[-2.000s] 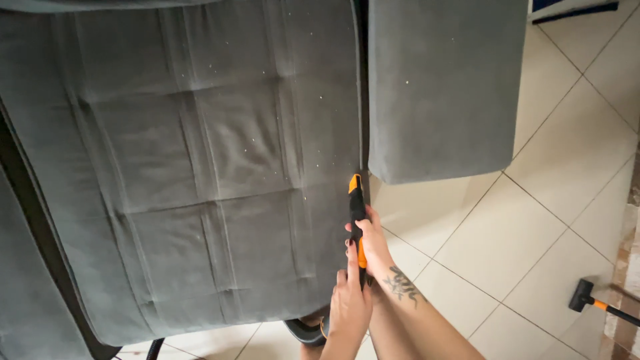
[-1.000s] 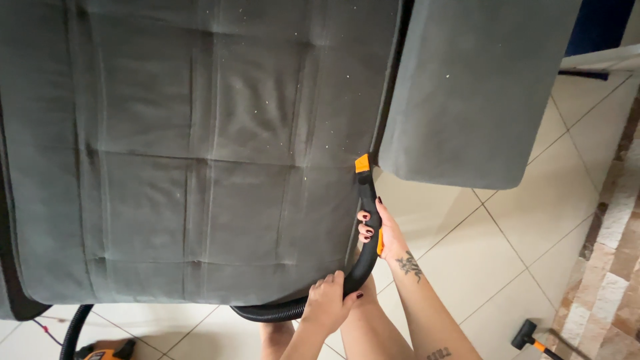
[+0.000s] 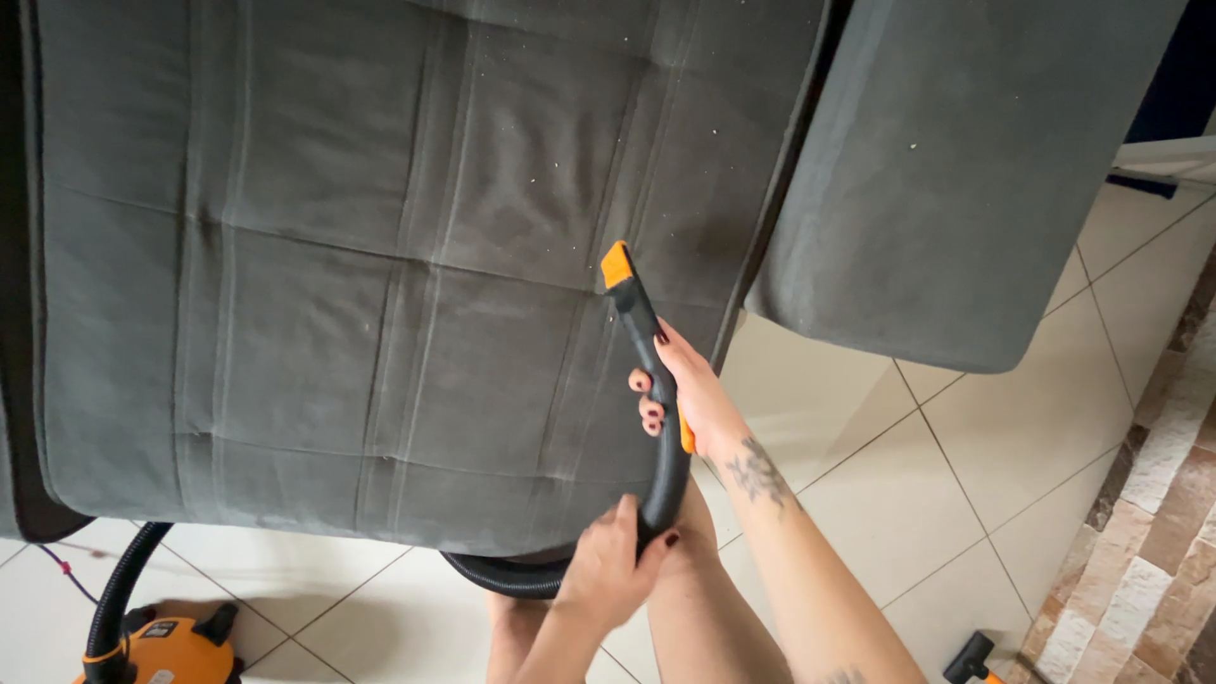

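Observation:
My right hand (image 3: 698, 389) is closed around the black handle of a vacuum cleaner hose, its fingers wrapped below the nozzle. The small orange-tipped nozzle (image 3: 617, 265) lies over the grey tufted sofa seat (image 3: 304, 351), near a crossing of seams; whether it touches the fabric I cannot tell. Lower down, my left hand (image 3: 613, 560) grips the bent lower part of the black hose tube (image 3: 668, 484). From there the corrugated hose (image 3: 508, 576) runs left under the seat's front edge. Small white specks are scattered on the seat.
Right of the seat, past a dark gap, is the grey sofa armrest (image 3: 940, 190). An orange vacuum cleaner (image 3: 171, 651) stands on the tiled floor at lower left. A black floor head (image 3: 969, 655) lies at lower right, near a stone-clad wall (image 3: 1140, 541).
The nozzle has moved from the seam between seat and armrest onto the seat. My left hand, close below my right two seconds ago, now holds the tube lower down. The view has shifted.

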